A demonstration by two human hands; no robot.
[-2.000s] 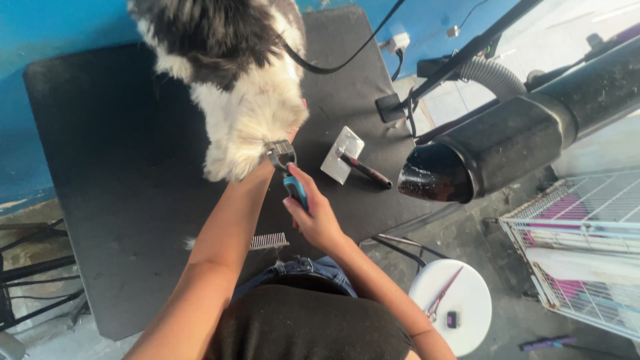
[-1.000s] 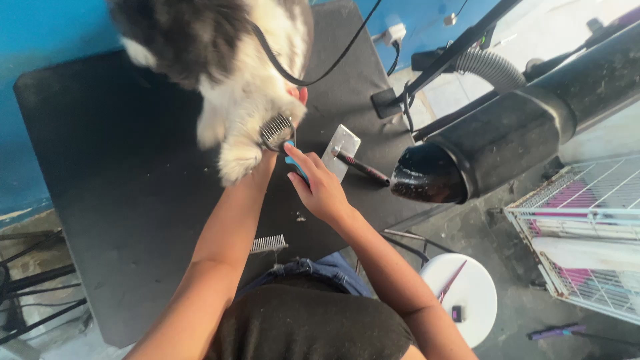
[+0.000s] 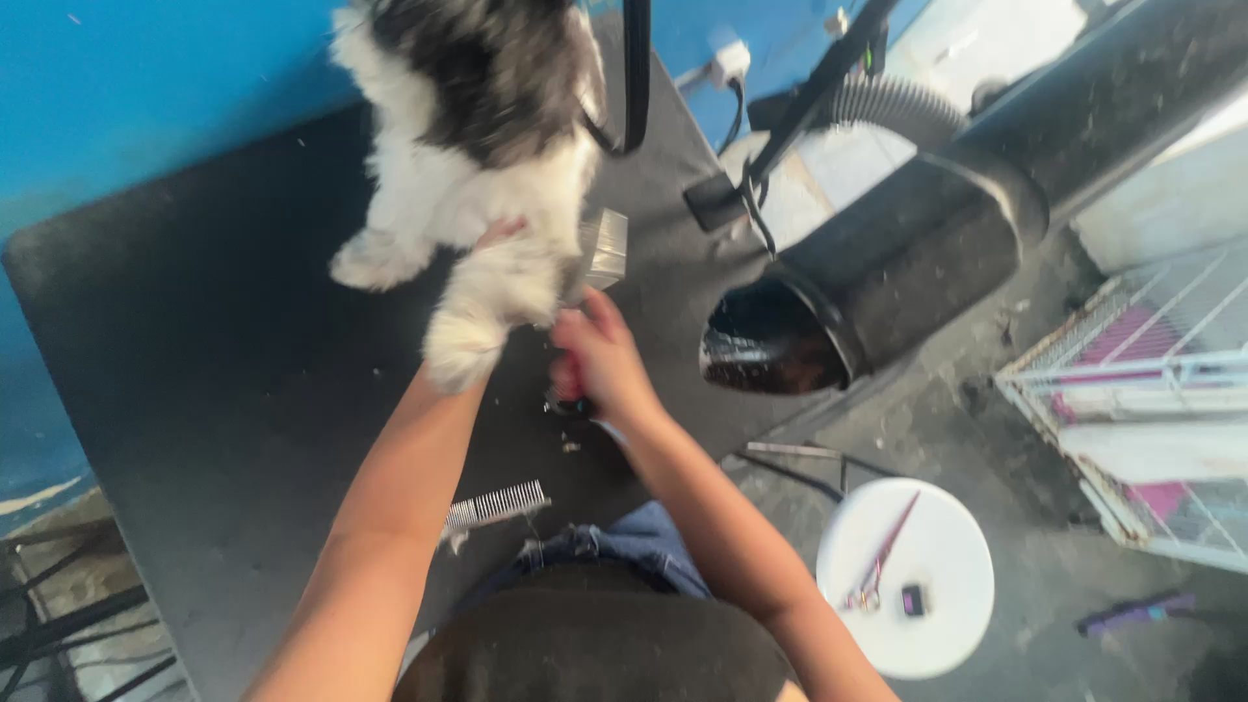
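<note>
A black-and-white long-haired dog (image 3: 487,146) stands on the black grooming table (image 3: 224,390). My left hand (image 3: 502,230) is mostly hidden in the fur behind the dog's raised leg; a few fingers show against its belly, and its grip is covered. My right hand (image 3: 600,351) is closed on the red and black handle of a slicker brush (image 3: 606,249), whose flat metallic head is beside the dog's leg. A metal comb (image 3: 497,504) lies at the table edge near my waist, with loose fur by it.
A black dryer nozzle (image 3: 780,341) juts in from the right. A dark strap (image 3: 636,78) hangs by the dog. Scissors (image 3: 882,561) and a small dark item (image 3: 914,601) rest on a round white stool (image 3: 907,653). White wire cages (image 3: 1121,468) stand at the right.
The blue-handled tool has left my right hand, which now holds the slicker brush that lay on the table at the right. The dog's forequarters and raised leg have shifted.
</note>
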